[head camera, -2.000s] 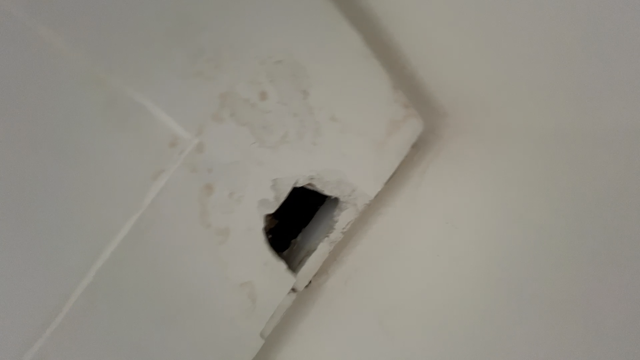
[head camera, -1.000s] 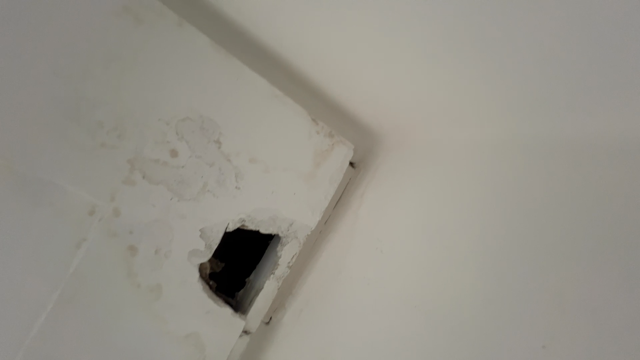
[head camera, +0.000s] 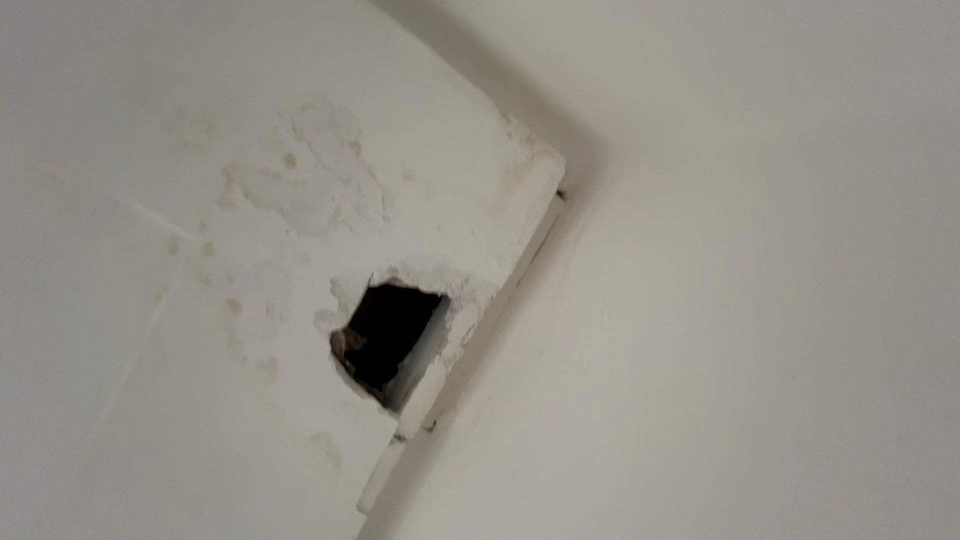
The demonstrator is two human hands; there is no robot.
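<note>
Neither my left hand nor my right hand shows in the head view. A ragged dark hole (head camera: 394, 334) is broken through a pale ceiling panel (head camera: 442, 202), close to the panel's edge. Inside the hole's right side a smooth grey surface shows, and a brownish bit sits at its left rim. Above and left of the hole lies a patch of peeling, blistered paint (head camera: 322, 180) with brownish stain spots.
A plain pale wall (head camera: 712, 337) meets the panel at a corner on the right. Along the joint runs a narrow strip (head camera: 379, 476) with cracks and chipped ends. A faint raised line (head camera: 135, 352) crosses the panel at the left.
The view has shifted over the same damaged corner. No hand shows in any frame, and the hole and panel look unaltered.
</note>
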